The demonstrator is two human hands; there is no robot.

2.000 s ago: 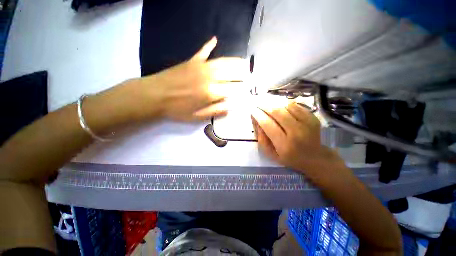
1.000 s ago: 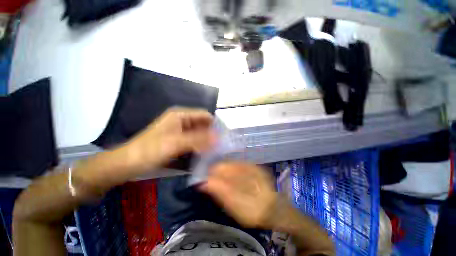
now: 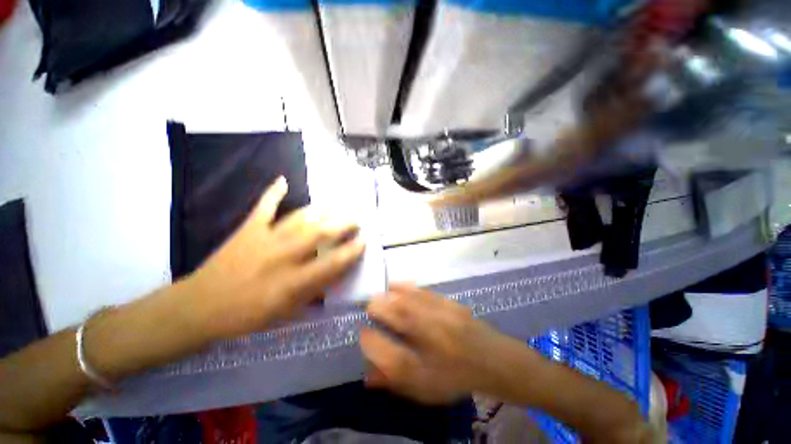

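A black panel [image 3: 238, 186] lies flat on the white table, left of the sewing machine's needle area. A pale strip [image 3: 360, 269] lies along its right edge. My left hand [image 3: 282, 260] rests flat over the panel's lower right, fingers spread, fingertips on the strip. My right hand [image 3: 425, 342] is at the strip's lower right corner with curled fingers, seeming to pinch it; the exact grip is blurred. The presser foot [image 3: 373, 156] is above and right of the strip, apart from my hands. The panel's lower part is hidden under my left hand.
The machine head [image 3: 468, 69] fills the upper middle. Black strips [image 3: 620, 225] hang over the bed at the right. A black bundle [image 3: 104, 39] lies upper left, another black panel [image 3: 17, 277] at far left. A ruler edge [image 3: 538, 286] runs in front; a blue basket [image 3: 598, 347] stands below.
My hands were at the needle, then handled the pale strip near the front edge, blurred. Now the panel lies flatter and straighter on the table, with my left hand spread on it.
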